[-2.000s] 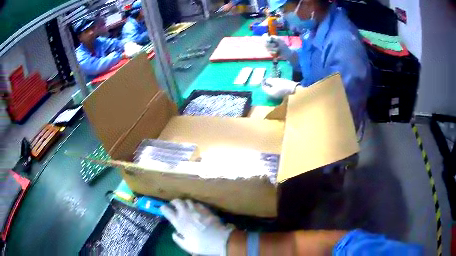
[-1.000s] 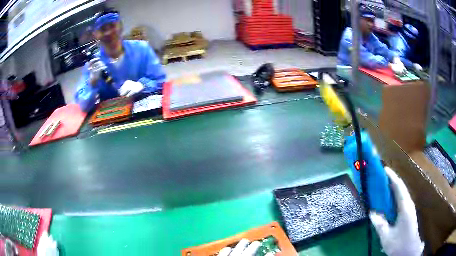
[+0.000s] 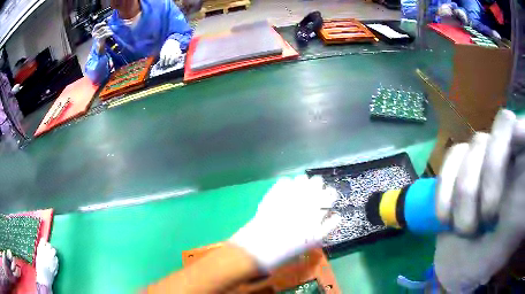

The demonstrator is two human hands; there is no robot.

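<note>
My right hand (image 3: pixel 480 189), in a white glove, grips the blue electric screwdriver (image 3: pixel 423 205). Its black-and-yellow nose points left over the screw tray (image 3: pixel 377 234). My left hand (image 3: pixel 288 215), also gloved, reaches over the tray's left side with its fingertips at the small silver screws (image 3: pixel 368 186). Whether it pinches a screw is too small and blurred to tell. The orange-brown fixture (image 3: pixel 198 255) lies below, partly hidden by my left forearm, with a green circuit board (image 3: pixel 302 289) in it.
A group of green boards (image 3: pixel 397 104) lies on the dark green conveyor belt (image 3: pixel 230 132). A cardboard carton (image 3: pixel 480 86) stands at the right. Across the belt a person in blue works at another fixture (image 3: pixel 126 77). At lower left, another person's gloved hand (image 3: pixel 46 264) is beside boards on a red mat.
My right hand first reached for the screwdriver beside the carton, then lifted it; now its nose is over the tray. My left hand has moved from the fixture to the tray. The view has turned left.
</note>
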